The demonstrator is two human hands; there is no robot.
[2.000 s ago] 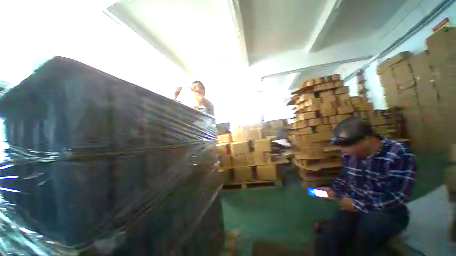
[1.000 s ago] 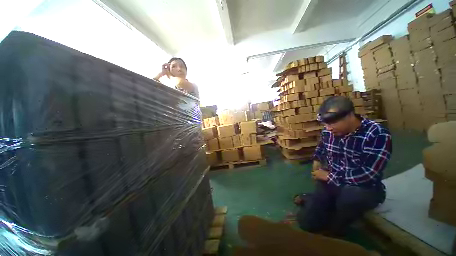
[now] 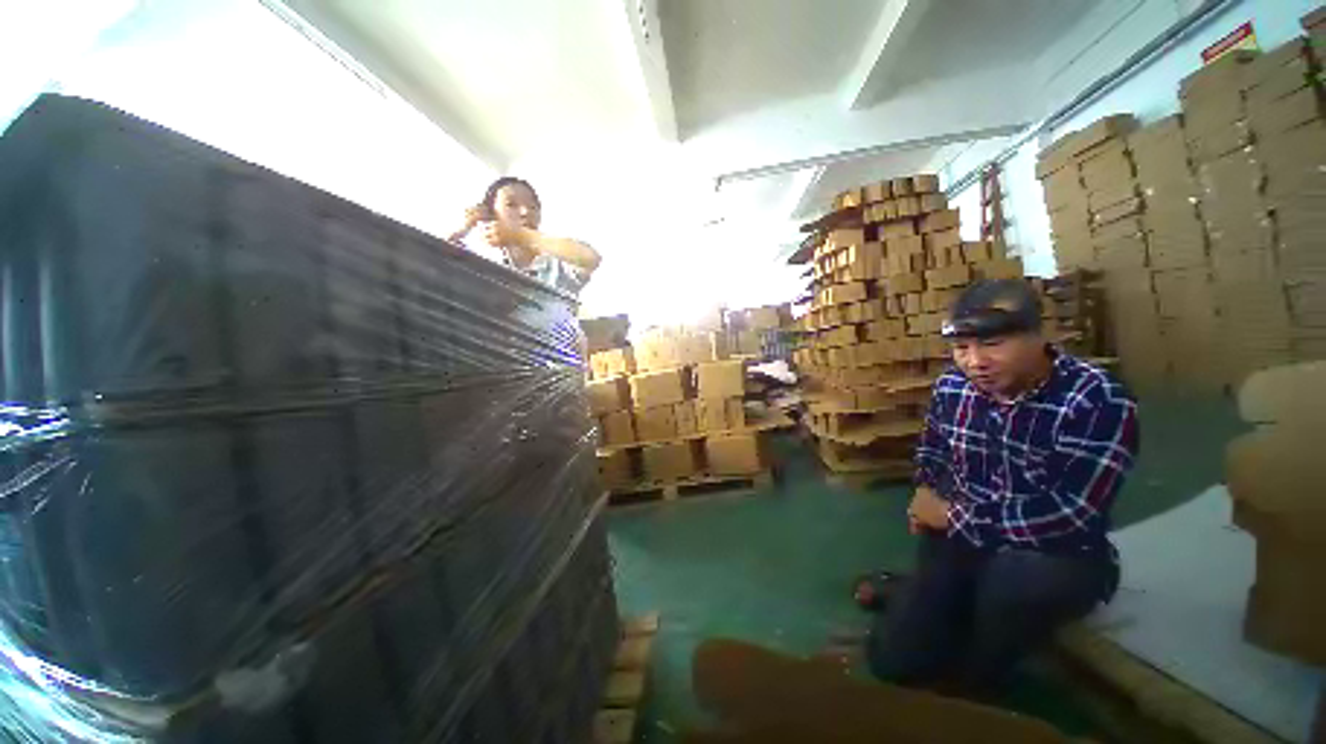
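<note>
Neither of my hands is in the picture. A brown cardboard piece (image 3: 829,701) with a rounded outline lies low at the bottom edge, cut off by it; whether a hand holds it cannot be seen. A tall pallet load of dark grey goods in clear stretch wrap (image 3: 320,407) fills the left side. Brown cardboard with rounded edges (image 3: 1287,502) stands at the right edge, partly cut off.
A person in a checked shirt (image 3: 1025,451) sits ahead on the right beside a white sheet (image 3: 1200,611). Another person (image 3: 527,240) stands behind the wrapped load. Stacked cartons (image 3: 676,422) and tall cardboard piles (image 3: 887,305) stand behind on the green floor (image 3: 756,560).
The view has swung right and down since the first frame. The seated person's phone is no longer visible, and their head has lifted. The standing person's arm has moved across in front.
</note>
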